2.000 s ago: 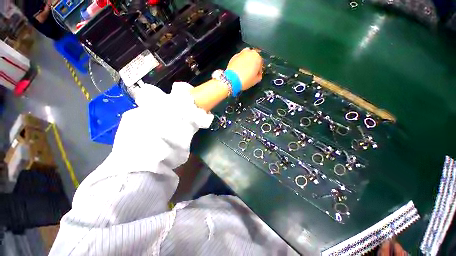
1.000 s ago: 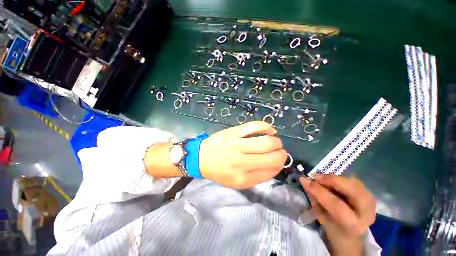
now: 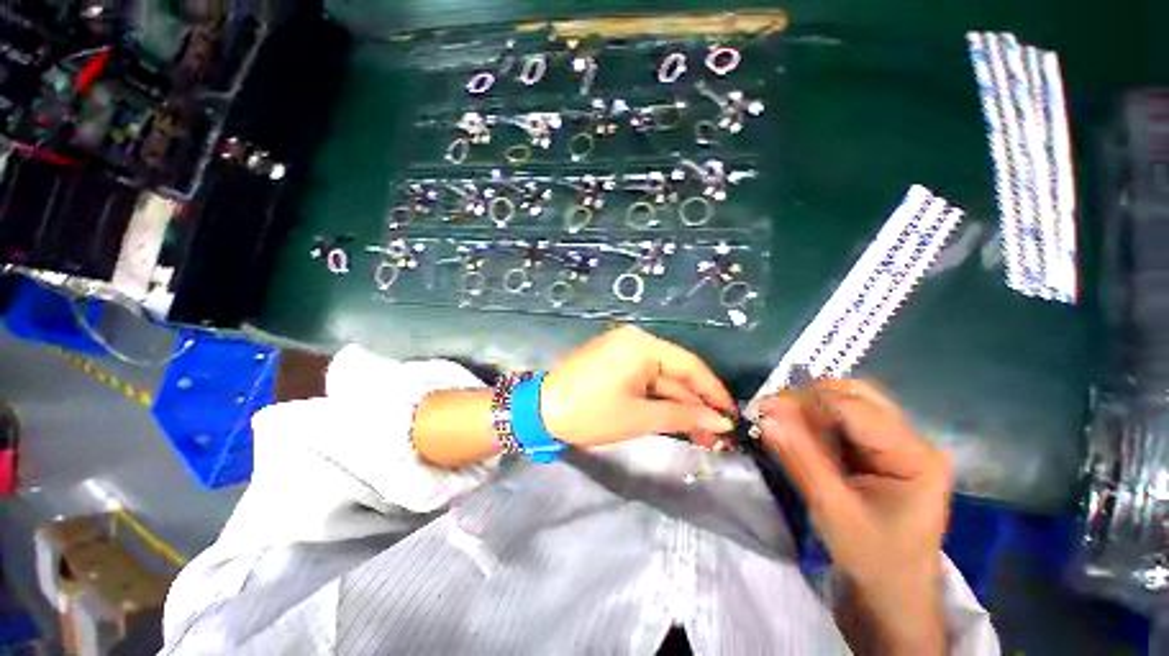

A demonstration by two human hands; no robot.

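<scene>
My left hand (image 3: 631, 391), with a blue wrist strap, pinches a small dark and silvery ring-ended part (image 3: 726, 433) near the bench's front edge. My right hand (image 3: 853, 461) is close beside it, fingers bent and fingertips near the part. A slim dark tool, probably tweezers, shows faintly at the right fingers; its tip is too blurred to tell. A white release liner strip (image 3: 872, 288) with dotted rows lies slanted, its lower end by my right fingertips. The clear blister tray (image 3: 577, 308) holds rows of ring-ended parts beyond my hands.
Another liner strip (image 3: 1029, 167) lies at the right. A loose ring-ended part (image 3: 336, 258) lies left of the tray. A large black equipment case (image 3: 244, 192) stands at the left. Clear shiny stacked items (image 3: 1128, 513) are at the right edge. A blue bin (image 3: 212, 410) stands below the bench.
My left hand has come back from the tray's far left corner to the front edge and met my right hand, holding a part. The camera view has shifted, showing more of my right hand.
</scene>
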